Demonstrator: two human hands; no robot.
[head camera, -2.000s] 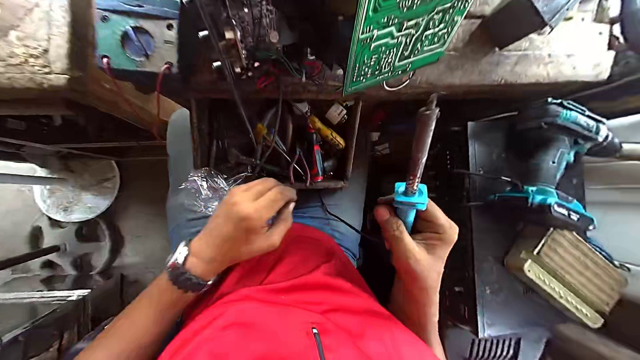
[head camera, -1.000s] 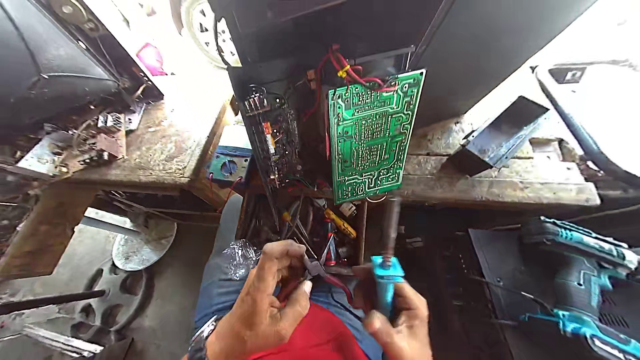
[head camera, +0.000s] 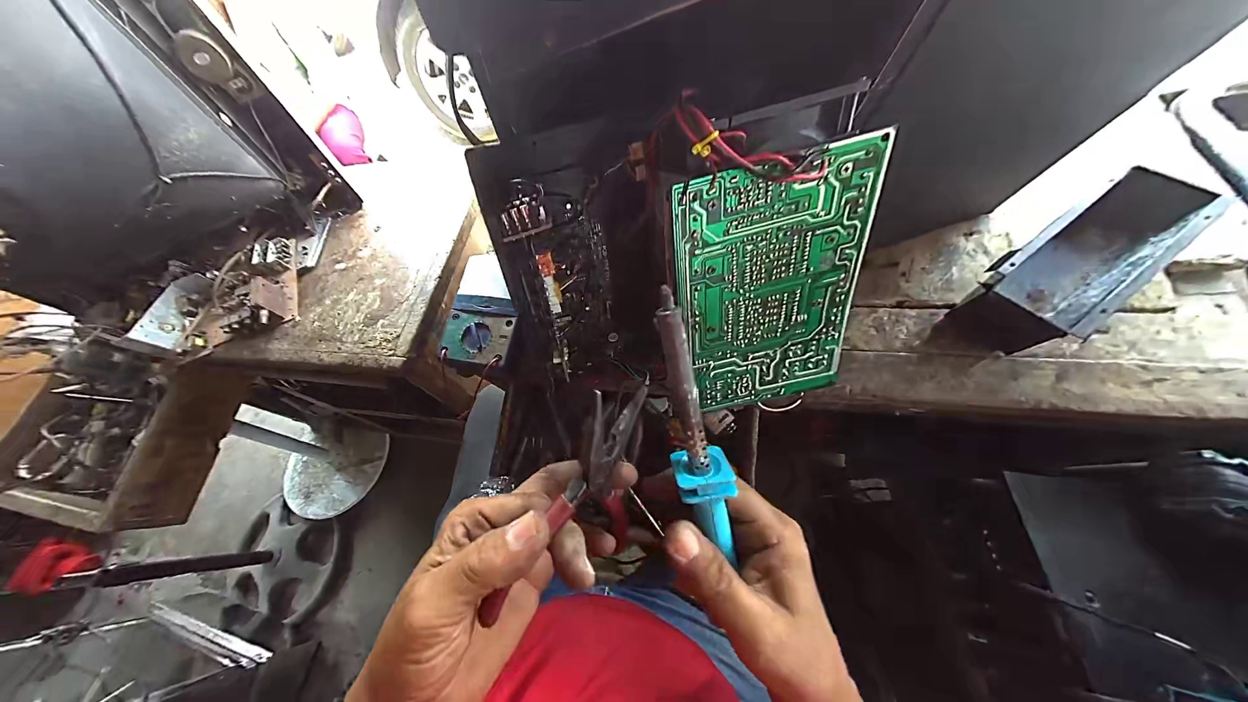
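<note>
My left hand (head camera: 487, 575) holds long-nose pliers (head camera: 609, 444) with red handles, jaws parted and pointing up. Close beside it, my right hand (head camera: 756, 585) grips a soldering iron (head camera: 682, 390) by its light blue handle, the worn metal barrel pointing up. A thin wire or strand (head camera: 646, 512) runs from near the pliers to my right thumb. Just beyond the iron, a green circuit board (head camera: 780, 273) stands tilted, with red wires bound by a yellow tie at its top. Left of it is a dark board with components (head camera: 556, 283).
A multimeter (head camera: 477, 337) lies left of the dark board. Loose electronic parts (head camera: 278, 292) sit on the wooden bench at left, above a drawer (head camera: 58, 507) of scraps. An open metal case (head camera: 1092, 263) rests on the right bench (head camera: 1024, 375). Black cabinets stand behind.
Pliers are now in my left hand, which showed none two seconds ago; their jaws have swung upward. The hands have come together. The view has tilted up toward the boards.
</note>
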